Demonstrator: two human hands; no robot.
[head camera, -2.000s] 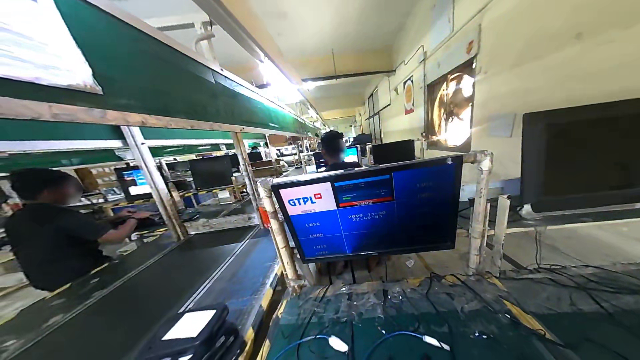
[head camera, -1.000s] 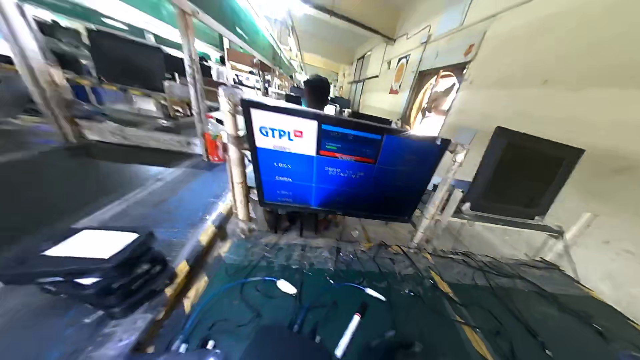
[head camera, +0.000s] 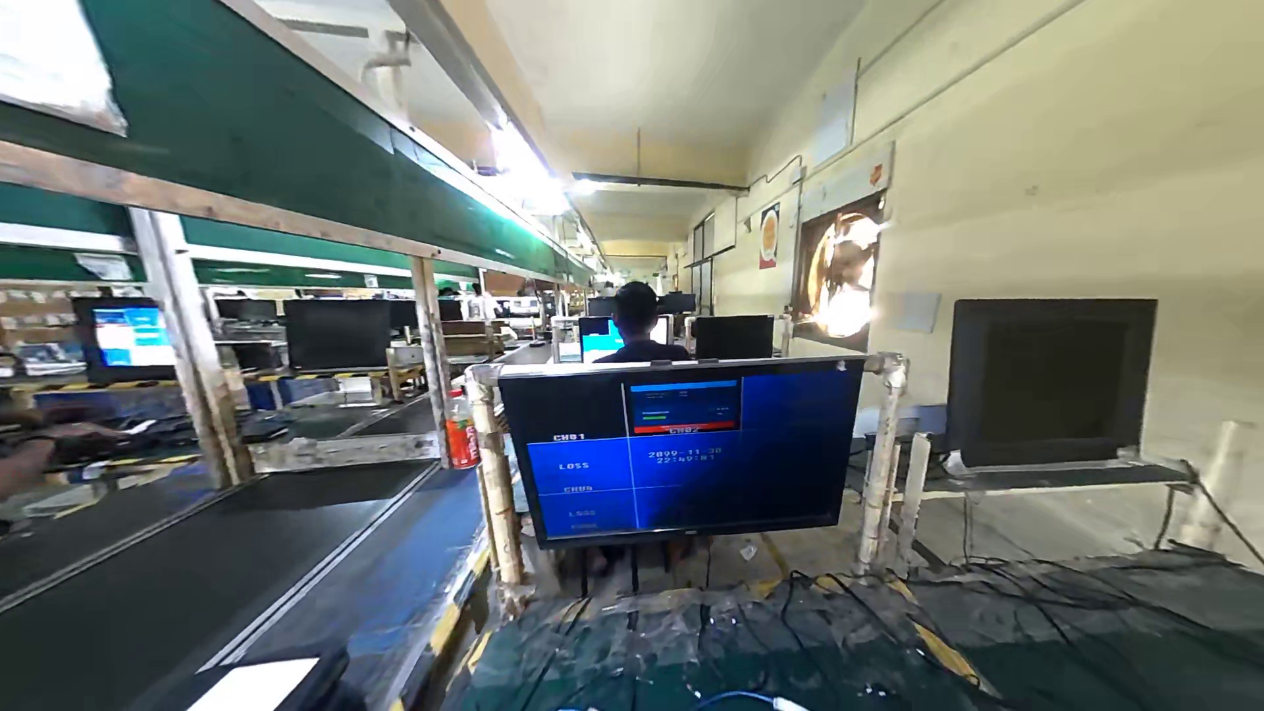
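Note:
Neither my left hand nor my right hand shows in the head view. In front of me a flat-screen monitor (head camera: 691, 454) hangs between two taped posts, lit with a blue grid of panels. Below it lies a green work surface (head camera: 849, 652) with many black cables (head camera: 1047, 602) along its back part. A white cable connector (head camera: 787, 703) on a blue cable shows at the bottom edge. At the lower left, black flat cases (head camera: 326, 681) with a white sheet (head camera: 255, 685) on top rest beside the work surface, cut off by the frame.
A dark conveyor belt (head camera: 197, 563) runs along the left, with a red bottle (head camera: 461, 430) by a post. A dark monitor (head camera: 1052, 383) stands on a shelf at the right. A co-worker (head camera: 637, 321) sits beyond the lit monitor; another person's arm (head camera: 30, 459) reaches in at far left.
The view has swung up and right since a second ago. The monitor's top-left panel, white with a logo before, is now dark. The white and red pen-like item seen on the work surface is out of view.

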